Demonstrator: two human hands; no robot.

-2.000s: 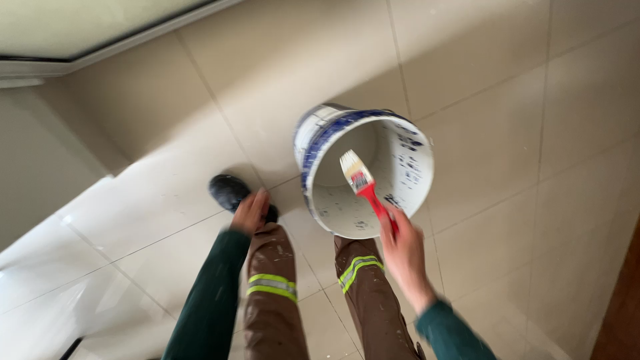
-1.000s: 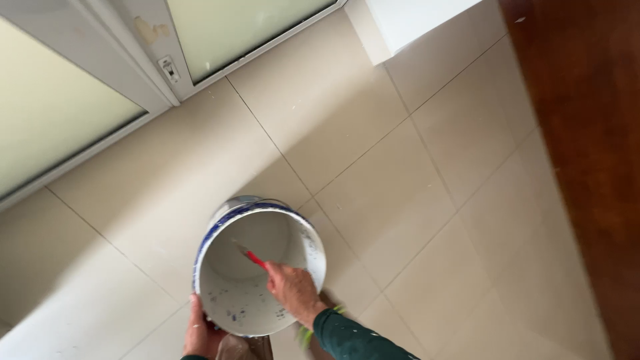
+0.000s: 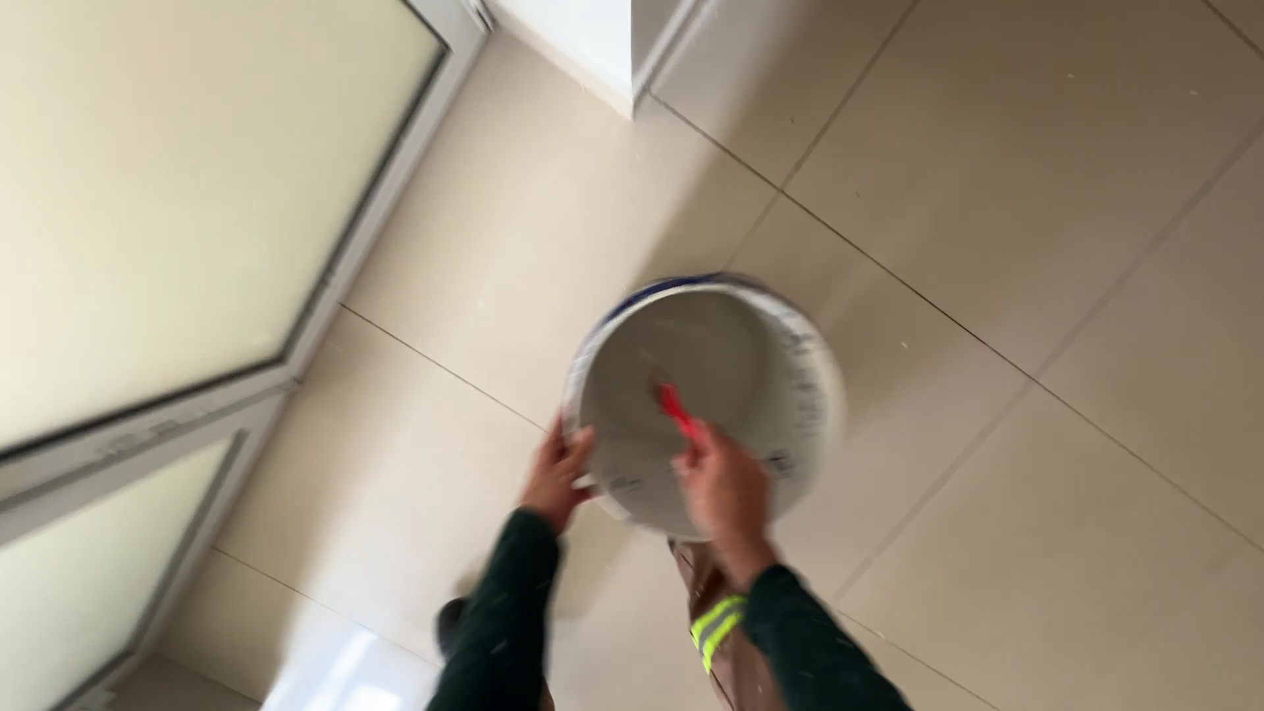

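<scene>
A white plastic bucket (image 3: 812, 395) with a blue band near its rim is tilted so that its inside faces me; dark marks spot the inner wall. My left hand (image 3: 560, 474) grips the rim at the lower left, thumb on the inner side. Held in my right hand (image 3: 726, 489) is a paintbrush with a red handle (image 3: 675, 407), its head inside the bucket's mouth. The bristles are blurred, and whether they touch the bucket cannot be told.
Large beige tiles cover the floor (image 3: 948, 474). A metal-framed door with frosted glass (image 3: 188, 188) stands at the left, and a white wall corner (image 3: 583, 49) juts in at the top. My trouser leg (image 3: 721, 622) and a dark shoe (image 3: 451, 624) show below.
My left hand, apart from the bucket two seconds ago, now holds its rim. The brush has turned from bristles towards me to head down in the bucket. The view has swung considerably.
</scene>
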